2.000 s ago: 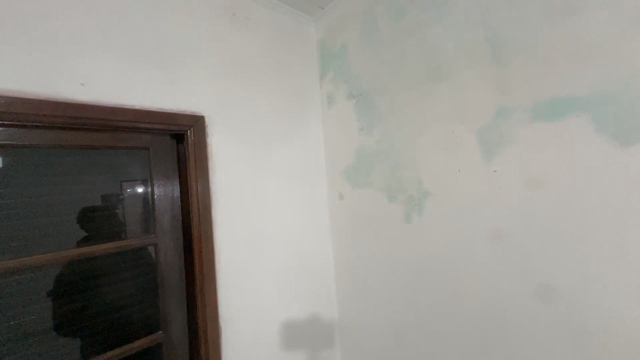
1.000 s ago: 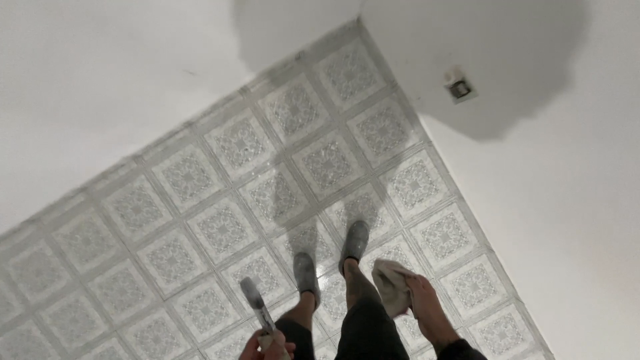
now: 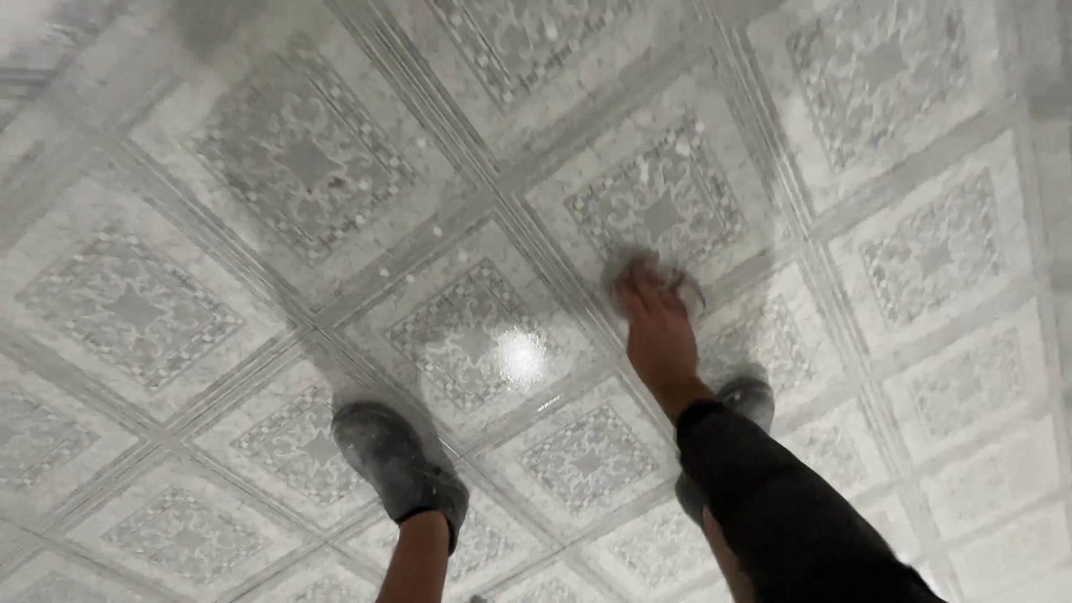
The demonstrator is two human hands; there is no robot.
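My right hand (image 3: 662,322), in a dark sleeve, reaches down to the patterned grey-and-white tiled floor (image 3: 469,339). Its fingers point away from me and are blurred. A dim greyish patch surrounds the fingertips; whether it is cloth or shadow I cannot tell, nor whether the hand grips anything. My left hand is out of view. Small pale specks lie on the floor beyond and to the left of the right hand.
My feet stand on the tiles in dark shoes, the left one (image 3: 394,461) in plain sight and the right one (image 3: 748,400) partly behind my forearm. A bright light reflection shines between them.
The view has swung from the walls and door down to the floor and come closer. My right hand, holding a cloth earlier, is now down at the tiles. My left hand, holding a brush-like tool, has left view.
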